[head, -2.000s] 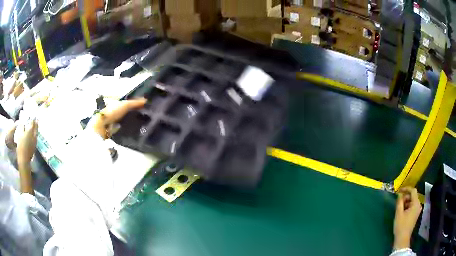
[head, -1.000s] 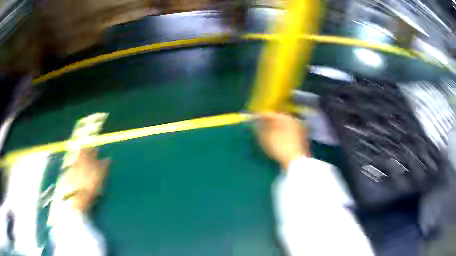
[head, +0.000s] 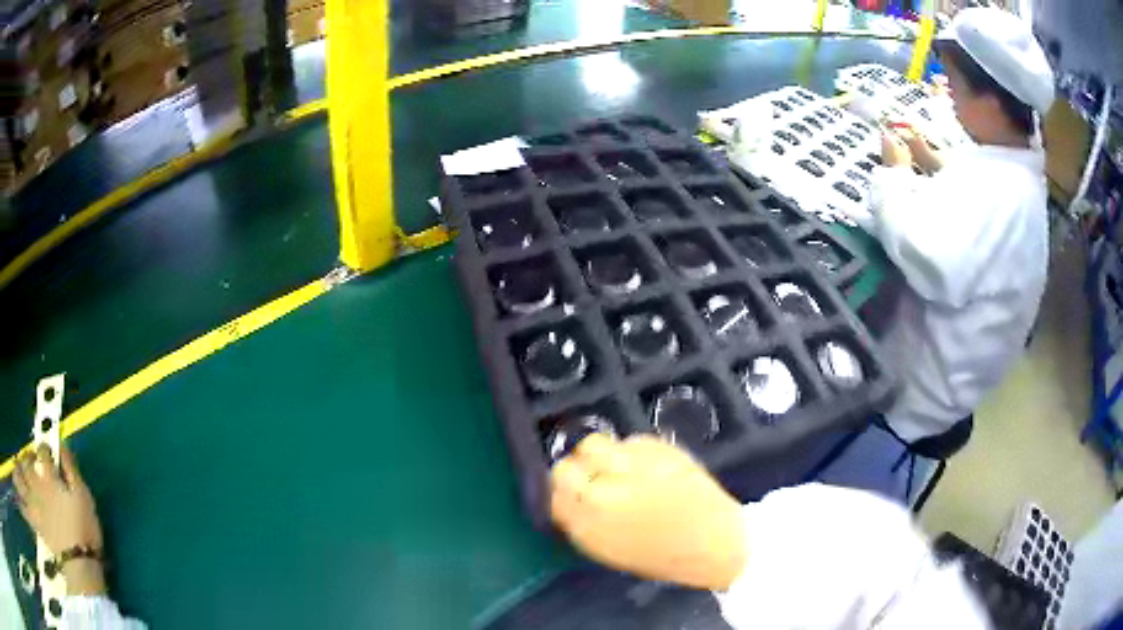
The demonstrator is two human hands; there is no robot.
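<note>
A thick black foam tray [head: 600,327] with square pockets lies in front of me, most of its pockets holding glossy round dark units [head: 555,359]. My right hand [head: 640,505] is at the tray's near left corner pocket, fingertips at the round unit [head: 576,433] there. The fingertips are partly hidden, so a grip on it cannot be told. My left hand [head: 59,505] is at the far left edge, its fingers over a long cream strip [head: 49,412] with round holes; whether it grips the strip cannot be told.
A white slip [head: 484,156] lies on the tray's far left corner. A yellow post [head: 360,135] stands on the green bench [head: 333,468], beside yellow tape. A person in white [head: 967,246] works at right by white trays [head: 807,148]. Part of another dark tray shows behind the black one.
The view has swung right. The filled tray is now in front of me, and my right hand has moved from the yellow post to its near corner pocket. My left hand is by the strip.
</note>
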